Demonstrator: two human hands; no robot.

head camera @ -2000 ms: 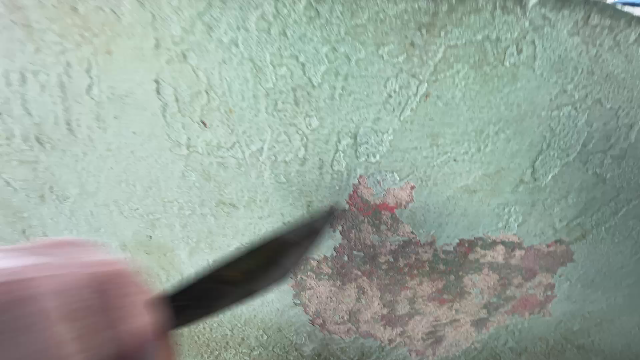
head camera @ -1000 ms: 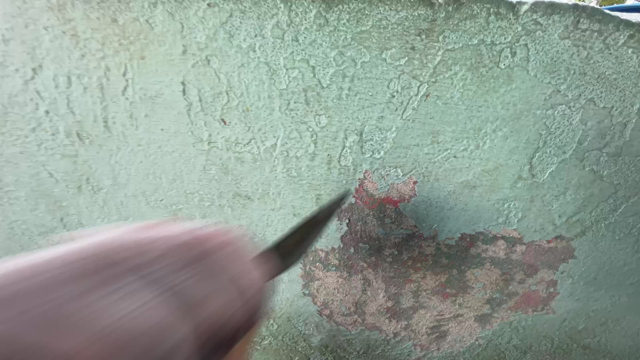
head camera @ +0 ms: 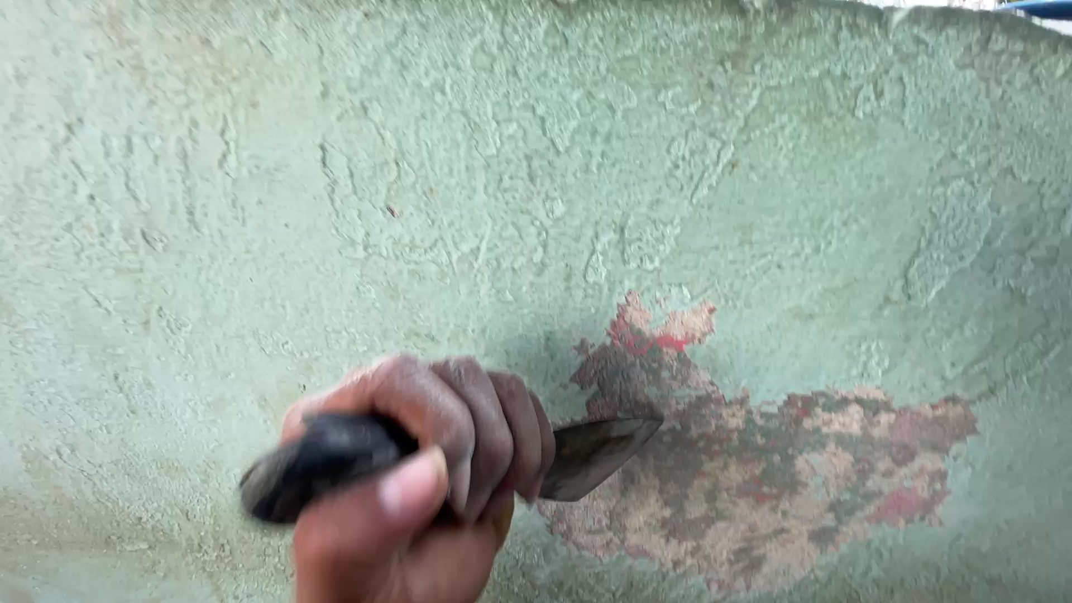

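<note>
My left hand (head camera: 435, 469) is wrapped around the black handle of a pointed metal hand tool (head camera: 599, 456), a knife or scraper. The rounded butt of the handle sticks out at the left, beside my thumb. From the little-finger side the dark, stained blade points right. Its tip lies over the upper left part of a bare patch (head camera: 779, 477) in the green painted wall (head camera: 502, 184); whether it touches cannot be told. Pink, grey and red layers show in the patch, which has ragged edges. My right hand is not in view.
Raised, cracked and flaking paint covers much of the wall around the patch. The wall's uneven top edge (head camera: 946, 12) runs across the upper right, with a blue object (head camera: 1043, 8) beyond it at the corner.
My left hand has turned, so its curled fingers and the handle now show. The blade tip has moved from the patch's upper left edge to lower and further right, over the patch.
</note>
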